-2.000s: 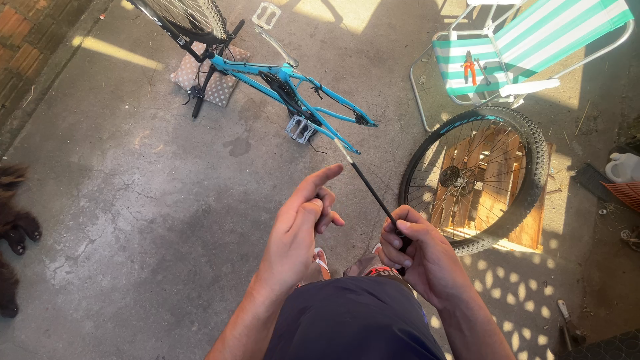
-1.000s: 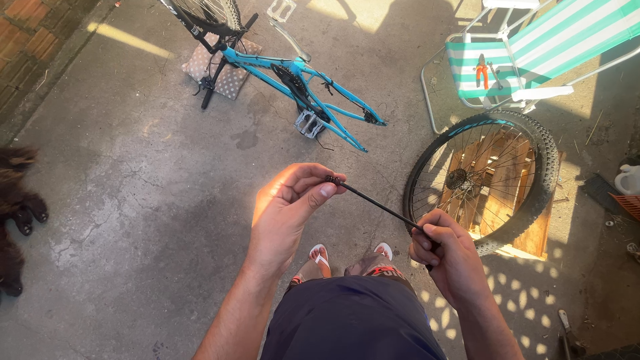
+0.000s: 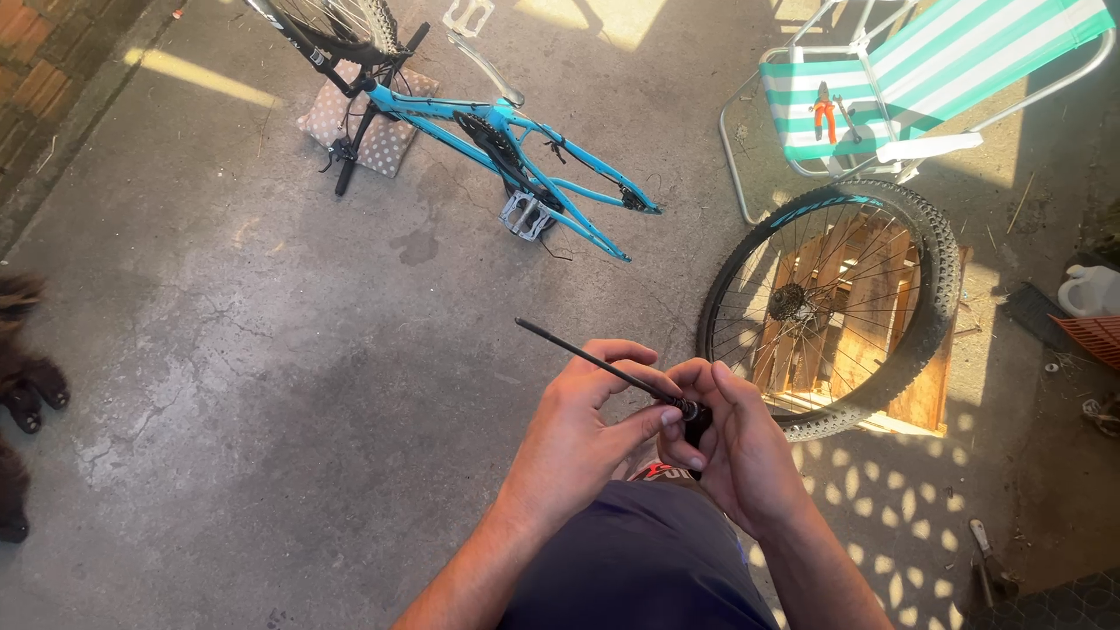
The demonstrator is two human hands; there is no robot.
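Note:
A thin black rod (image 3: 595, 360) with a thicker dark end, perhaps a wheel axle or a tool, slants between my hands; its kind is unclear. My left hand (image 3: 604, 420) pinches it near the thick end, where a small coil like a spring shows. Around the thick dark end, my right hand (image 3: 731, 437) is closed, its palm turned inward. Beyond my hands lies a blue bicycle frame (image 3: 437, 125), with a silver pedal (image 3: 525, 215) and no wheel between its rear stays. To the right, a bicycle wheel (image 3: 941, 262) with tyre and cassette (image 3: 787, 303) rests on a wooden pallet (image 3: 927, 394).
A striped folding chair (image 3: 945, 70) at the upper right bears orange-handled pliers (image 3: 823, 115) and a wrench (image 3: 847, 120). The handlebar end touches a dotted cushion (image 3: 385, 144). Dark furry paws (image 3: 39, 389) show at the left edge. A white jug (image 3: 1089, 291) stands far right.
The rod's thick end has come between my two hands, and its thin end now points free to the upper left. My left hand has moved right, close beside my right hand.

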